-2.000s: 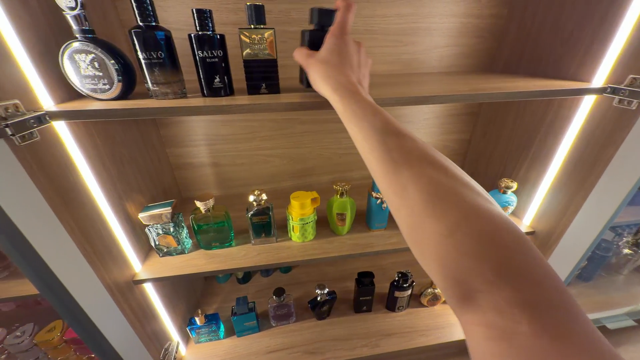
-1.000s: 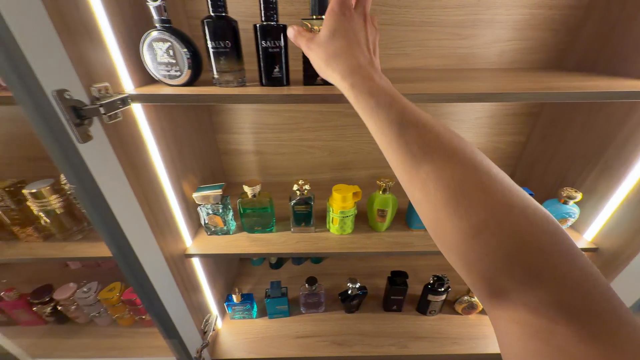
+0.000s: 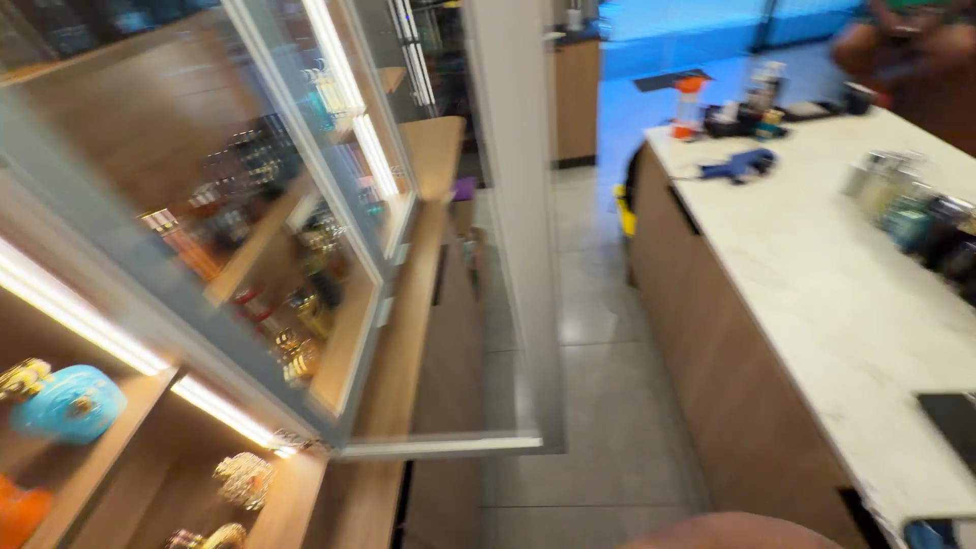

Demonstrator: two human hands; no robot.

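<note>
Neither of my hands can be made out; only a blurred, rounded bit of skin shows at the bottom edge, and which part of me it is I cannot tell. On the lit cabinet shelf at the lower left rests a round light-blue perfume bottle (image 3: 70,404) with a gold cap. Lower down are ornate gold-coloured bottle tops (image 3: 244,479) and part of an orange object (image 3: 21,509). A framed glass cabinet door (image 3: 526,305) stands swung out. Behind glass, blurred rows of perfume bottles (image 3: 305,313) line wooden shelves.
A counter with a white top (image 3: 808,252) runs along the right, holding a blue handheld device (image 3: 738,165), an orange-topped container (image 3: 688,107) and several perfume bottles (image 3: 907,210). A tiled floor aisle (image 3: 602,396) separates it from the cabinets. A person (image 3: 907,46) is at the far right.
The view has swung far to the right, from the cabinet shelves to the counter and aisle. The hand that was at the dark bottles on the top shelf is out of sight.
</note>
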